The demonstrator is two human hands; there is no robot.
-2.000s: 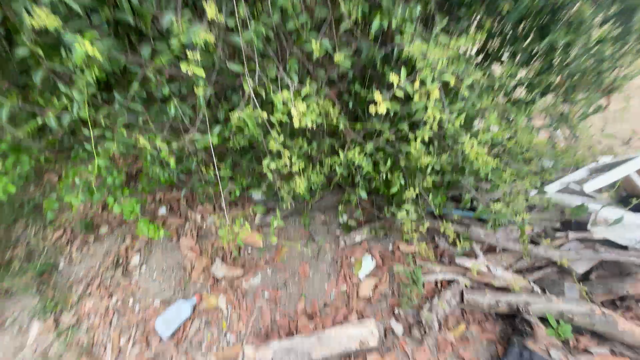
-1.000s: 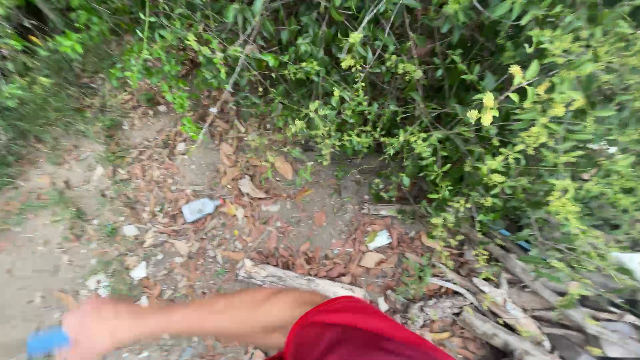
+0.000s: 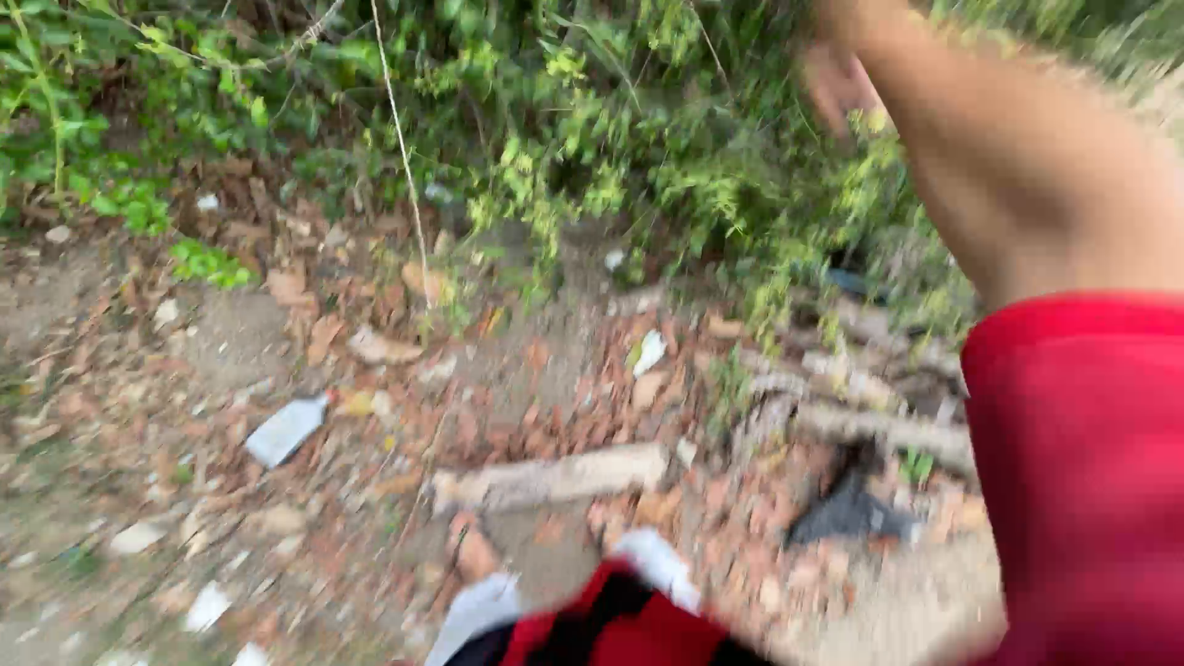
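Observation:
My right hand (image 3: 837,83), strongly blurred, is raised at the upper right in front of the green leafy bush (image 3: 592,139). Its forearm comes out of a red sleeve (image 3: 1082,435) at the right edge. The hand's far side and anything it may hold cannot be made out. My left hand is not in view. A thin pale stem (image 3: 402,148) hangs down from the bush at the left of centre.
Near my feet (image 3: 474,550) lies a short cut log (image 3: 555,476). A flat pale plastic bottle (image 3: 289,430) lies among dry leaves on the left. Branches (image 3: 879,425) and a dark crumpled piece of material (image 3: 851,509) are on the ground at the right.
One second ago a bare arm reached to the lower left, its hand around something blue. Now an arm is raised at the upper right, and no blue thing shows in its hand.

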